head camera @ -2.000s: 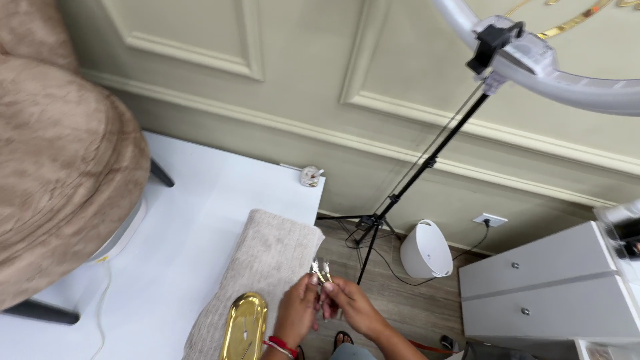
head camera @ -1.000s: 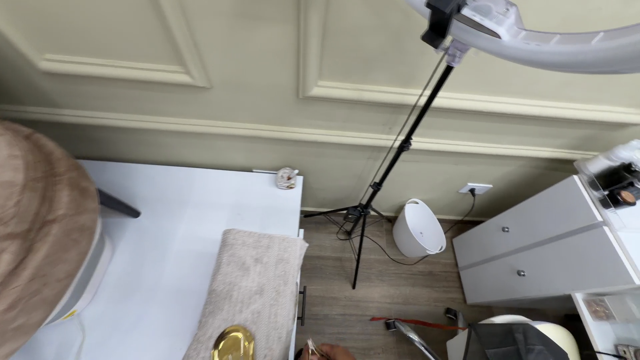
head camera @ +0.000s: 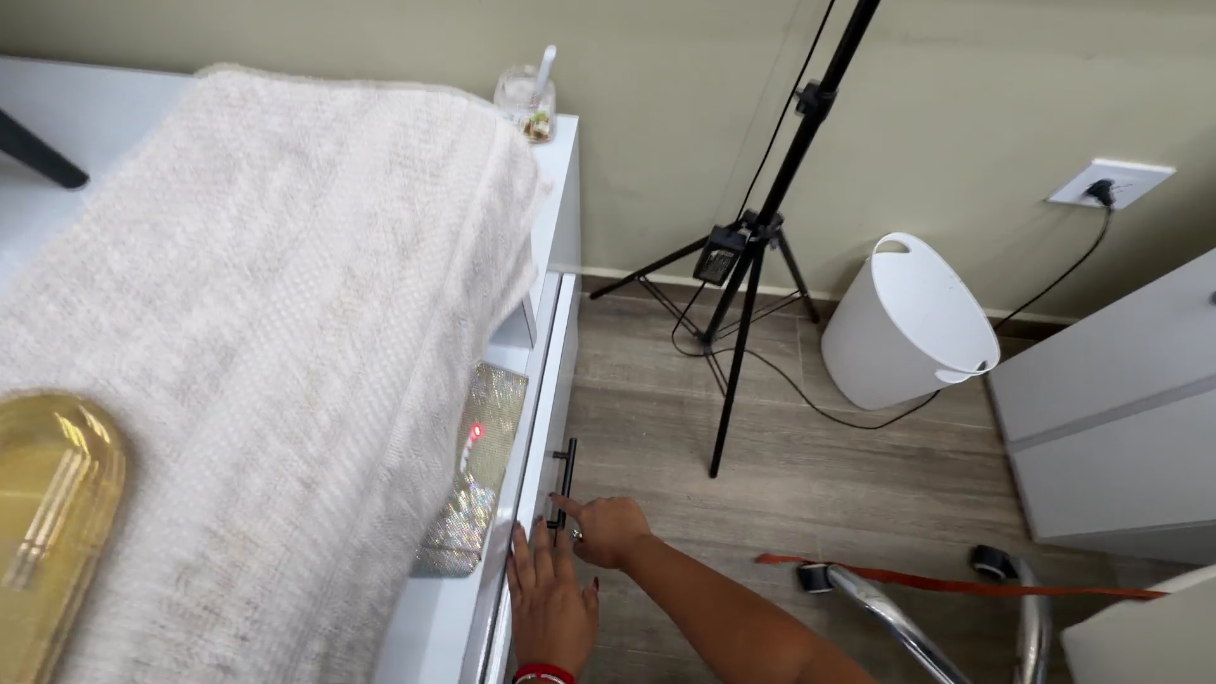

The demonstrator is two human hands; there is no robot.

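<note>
My right hand (head camera: 608, 532) is at the black bar handle (head camera: 568, 480) on the front of a white drawer (head camera: 546, 408), fingers curled near the handle's lower end; how firmly they grip is hard to tell. Just left of it, my left hand (head camera: 553, 608) lies with extended fingers against the drawer's upper edge, a red bracelet at the wrist. A glittery pouch or case (head camera: 484, 456) shows beneath the beige towel (head camera: 285, 313) that drapes over the white table. On the towel rests a gold oval tray (head camera: 57, 532) holding slim metallic tools.
A glass jar (head camera: 525, 100) with a white stick stands at the table's back corner. Behind the drawer are a black tripod (head camera: 750, 237) with cables and a white bin (head camera: 902, 323). Chrome chair legs (head camera: 893, 617) and a red strap (head camera: 883, 575) lie right; white cabinet (head camera: 1121, 408) beyond.
Two seconds ago both hands held small metal tools together near the towel's edge; now they are at the drawer front and handle. The view has moved closer to the table.
</note>
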